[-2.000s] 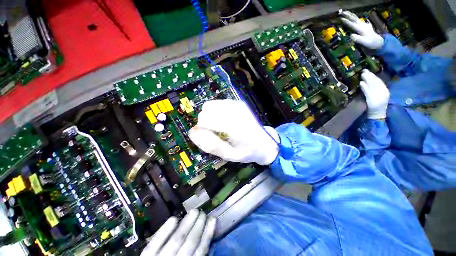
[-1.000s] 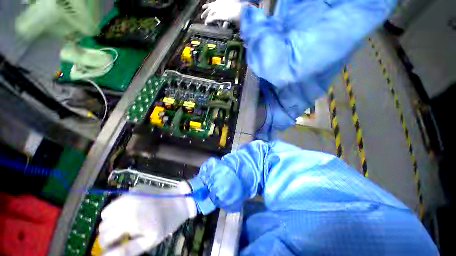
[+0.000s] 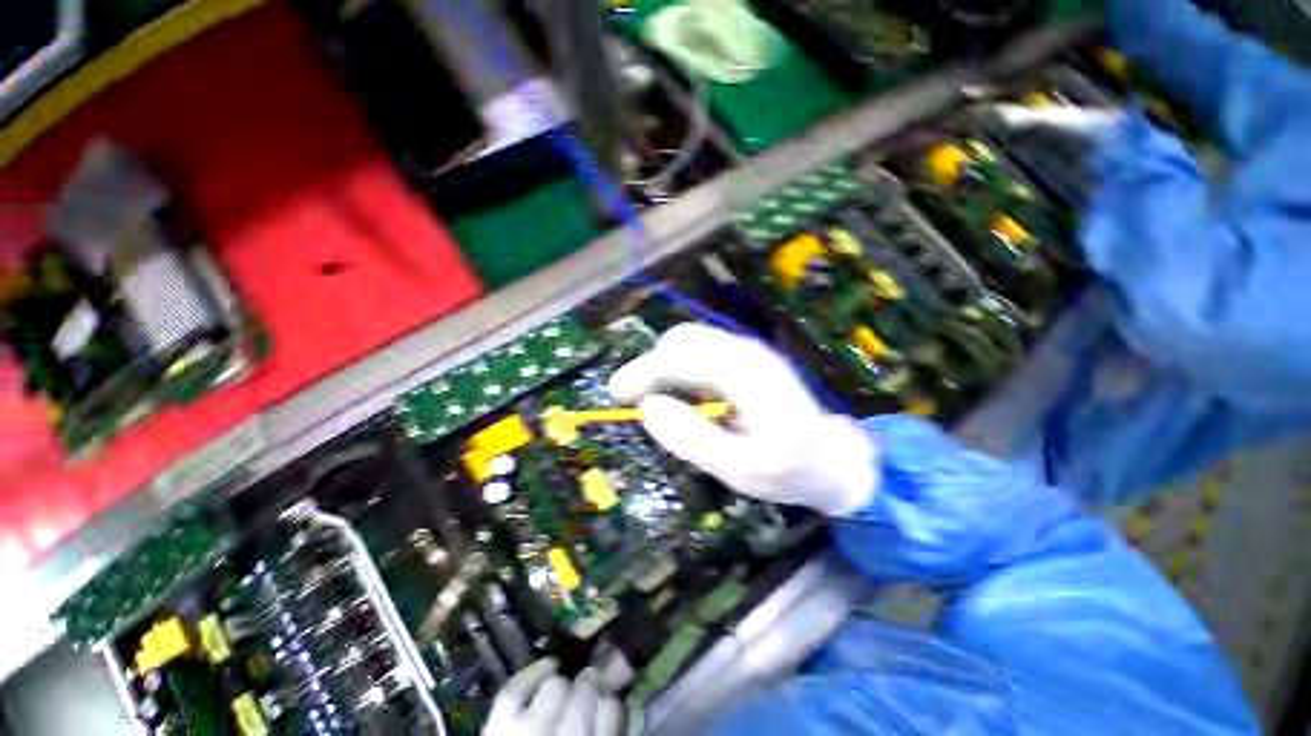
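My gloved right hand (image 3: 755, 417) is over the middle circuit board (image 3: 633, 482) and holds a thin yellow pointer (image 3: 618, 416) between the fingers. The pointer's tip is at the yellow parts on the board's upper left; I cannot tell if it touches. Part of the board is hidden under my right hand. My gloved left hand (image 3: 558, 705) is at the bottom edge of the picture, partly cut off, at the near side of the black carrier. Whether it holds anything cannot be told. The picture is blurred.
More boards in carriers lie on the left (image 3: 288, 618) and right (image 3: 863, 288) along the grey rail (image 3: 532, 288). A sample board (image 3: 144, 309) sits on the red mat (image 3: 345, 187). A blue cord (image 3: 611, 194) hangs across. Another person's blue sleeve (image 3: 1222, 273) is at the right.
The view has swung back from the right side of the line to the middle board. The yellow pointer now shows clearly in my right hand. My left hand is again in view.
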